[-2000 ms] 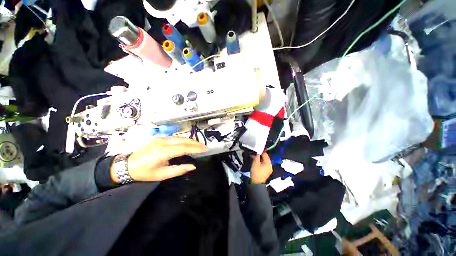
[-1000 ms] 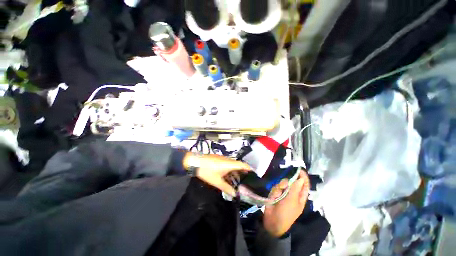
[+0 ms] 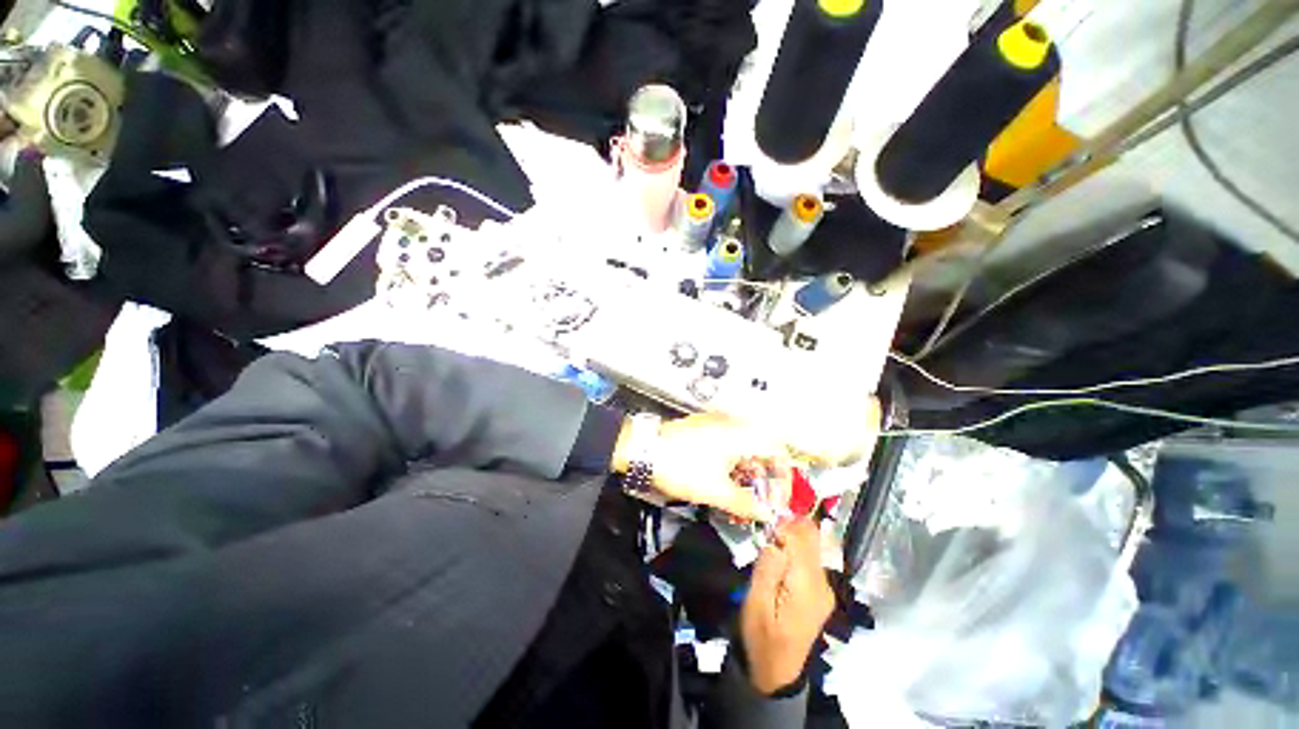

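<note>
My left hand [image 3: 698, 459], with a metal watch at the wrist, reaches across the front of the cream sewing machine [image 3: 670, 342] to its right end. My right hand [image 3: 788, 605] comes up from below. The fingertips of both hands meet on a small pale piece [image 3: 771, 489], which they pinch between them; its shape is mostly hidden by the fingers. A red-and-white cloth piece [image 3: 802, 493] shows just behind the fingertips, partly covered. I cannot tell if it touches the pale piece.
Small thread spools [image 3: 727, 259] and a pink flask [image 3: 651, 178] stand behind the machine. Tall black thread cones [image 3: 815, 86] stand at the back right. A clear plastic bag [image 3: 983, 584] lies right of the machine. Black cloth [image 3: 428, 86] is heaped behind. Thin cords [image 3: 1083, 387] run to the right.
The view has turned and shifted. The long pale strip looped between my hands a second ago no longer shows; my hands are closer together, beside the red-and-white cloth.
</note>
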